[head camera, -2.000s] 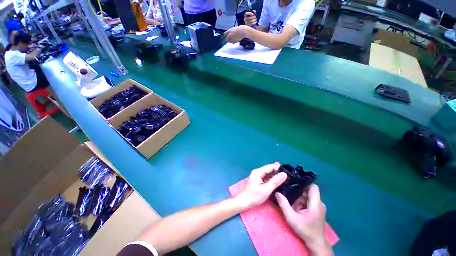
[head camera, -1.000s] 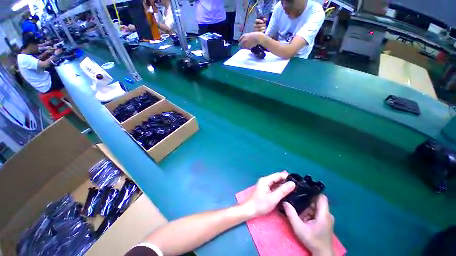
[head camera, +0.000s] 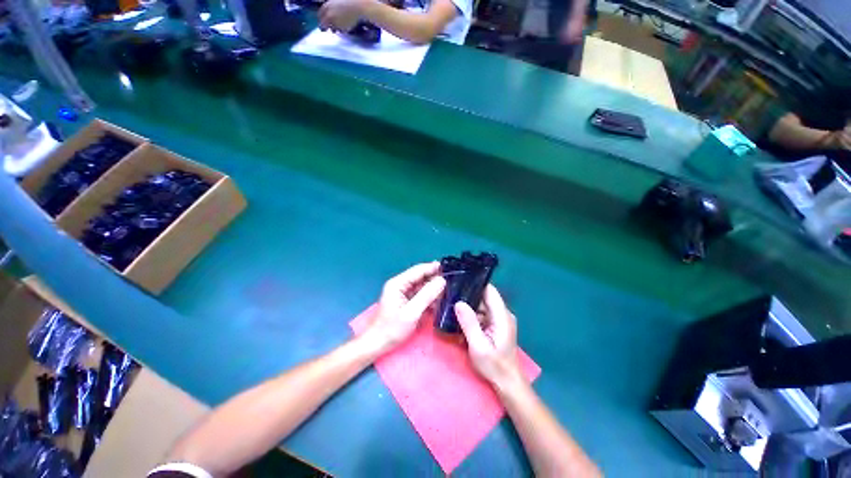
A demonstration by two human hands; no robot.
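A black plastic part [head camera: 464, 289] is held between both my hands over the far end of the red pad [head camera: 443, 387]. It stands roughly lengthwise, with a knobby dark far end and a smoother near body. My left hand [head camera: 408, 303] grips its left side, with thumb and fingers near the upper part. My right hand [head camera: 489, 334] holds its right side and lower end, thumb on top. The fingers hide its edges and underside. Both hands are bare.
Divided carton tray [head camera: 201, 226] with small black parts at left; large carton [head camera: 154, 411] with bagged parts at lower left. Black feeder box [head camera: 714, 350] at right. Black assembled unit [head camera: 689, 213] and flat black piece [head camera: 618, 122] beyond. A person works opposite.
The view has swung right, bringing the feeder box into sight. The black part has been turned in my hands, from lying askew to pointing away from me. Both hands still hold it.
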